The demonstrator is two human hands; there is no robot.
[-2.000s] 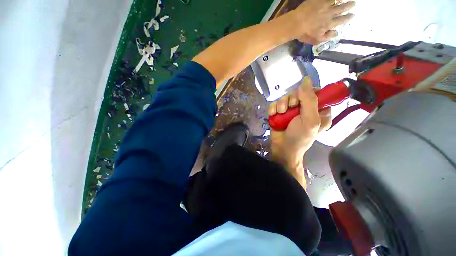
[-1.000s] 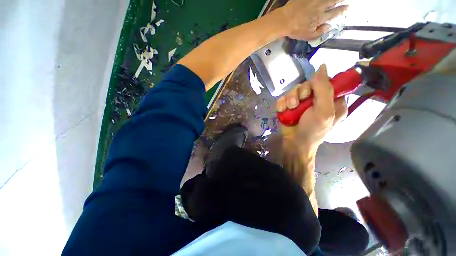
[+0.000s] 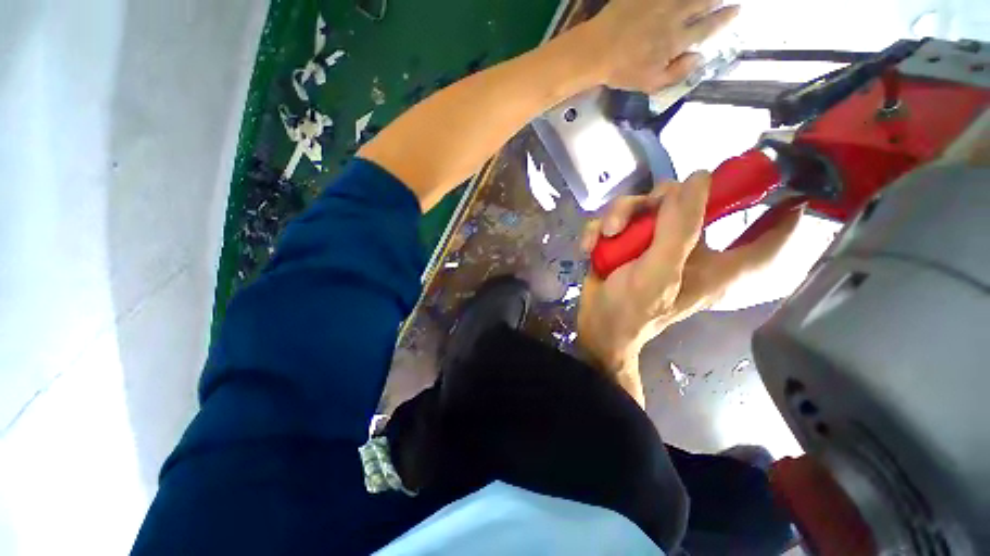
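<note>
The cutting machine's grey motor [image 3: 901,348] fills the right side. My right hand [image 3: 651,261] is wrapped around its red handle [image 3: 744,185], with a finger stretched along the handle's underside. The silver base plate [image 3: 592,152] sits left of the handle, near the table edge. My left hand [image 3: 662,43] lies with fingers apart on the white paper [image 3: 814,27] at the top, beside the machine's upright [image 3: 695,81], partly cut off by the frame. It holds nothing that I can see. The blade cannot be made out.
The brown table [image 3: 489,234] bears small scraps and has a thin wooden edge. Beyond it, the green surface [image 3: 423,43] holds white and dark offcuts [image 3: 306,136]. A pale wall [image 3: 109,217] is at the left. My shoe and dark-trousered knee are at the lower middle.
The base plate and handle sit a little further right than two seconds ago and slightly left of one second ago. A finger of my right hand has stretched out under the handle.
</note>
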